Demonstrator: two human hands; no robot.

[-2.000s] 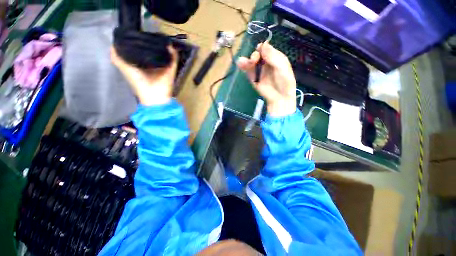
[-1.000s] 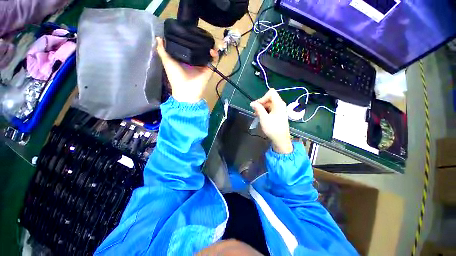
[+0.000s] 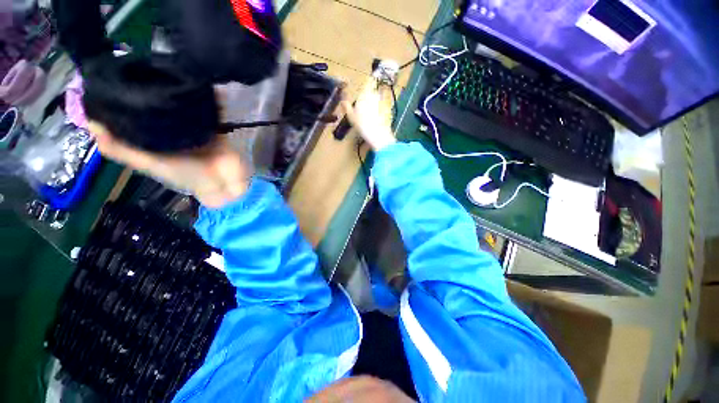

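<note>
A black headset point(image 3: 150, 102) is held up at the upper left, blurred, with red and purple light on its upper cup. My left hand point(image 3: 197, 169) holds its lower ear cup from below. A thin black stick point(image 3: 252, 124) extends from that cup to the right. My right hand point(image 3: 374, 110) is over a black-handled tool point(image 3: 343, 127) with a whitish wrapped end point(image 3: 385, 72), on the cardboard. The hand covers the tool's middle; whether its fingers grip it cannot be told. A grey bag point(image 3: 264, 118) is mostly hidden behind the headset.
A tray of small black parts point(image 3: 146, 295) is at lower left, a blue-rimmed tray point(image 3: 79, 185) above it. At right are a keyboard point(image 3: 520, 114), monitor point(image 3: 583, 55), white cable with round white hub point(image 3: 482, 190), paper point(image 3: 579, 216) and mouse pad point(image 3: 635, 224). An open carton point(image 3: 623, 338) is on the floor.
My left hand has moved left with the headset, now in front of the grey bag. My right hand has let go of the thin stick and moved up-left to the tool. Red light now shows on the upper cup.
</note>
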